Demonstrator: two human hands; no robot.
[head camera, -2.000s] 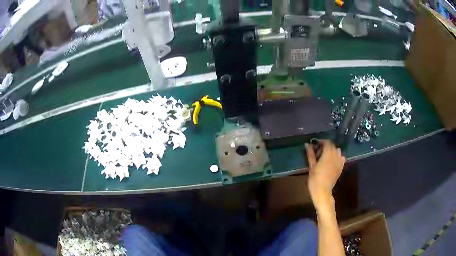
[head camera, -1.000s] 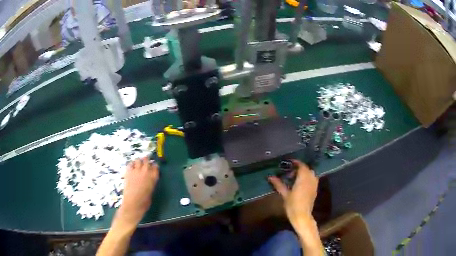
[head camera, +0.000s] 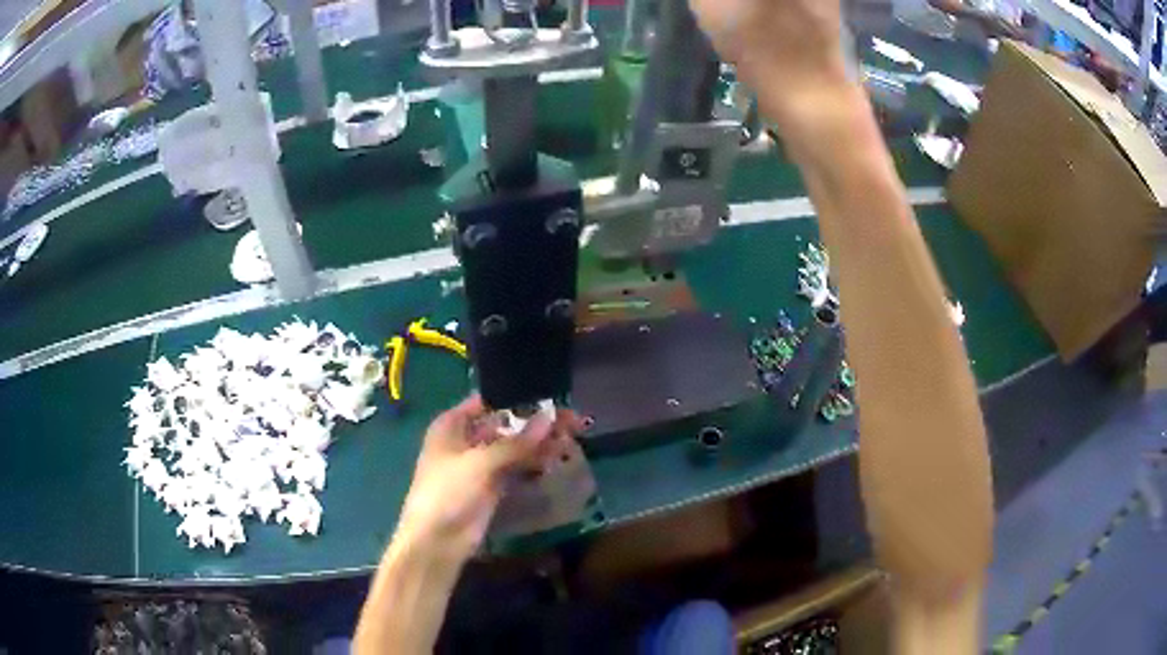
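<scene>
My left hand (head camera: 493, 461) holds a white plastic part (head camera: 527, 417) between thumb and fingers, directly below the black ram block (head camera: 522, 288). The hand hides much of the metal base plate (head camera: 550, 497) and the contact under the ram. My right hand (head camera: 774, 45) is raised high at the top edge and partly cut off. What it holds cannot be seen. The pile of white parts (head camera: 237, 429) lies left of the press. A dark steel block (head camera: 659, 371) is right of the ram.
Yellow-handled pliers (head camera: 425, 343) lie between pile and press. A small dark ring-like piece (head camera: 710, 439) sits near the bench edge. Small coloured pieces (head camera: 774, 352) and a dark tube (head camera: 819, 346) are further right. My right forearm crosses before the second white pile. A large carton (head camera: 1049, 192) stands at right.
My left hand has moved from the white pile to under the ram with a white part. My right hand has risen from the bench front to the top. The ram block sits slightly lower against the base.
</scene>
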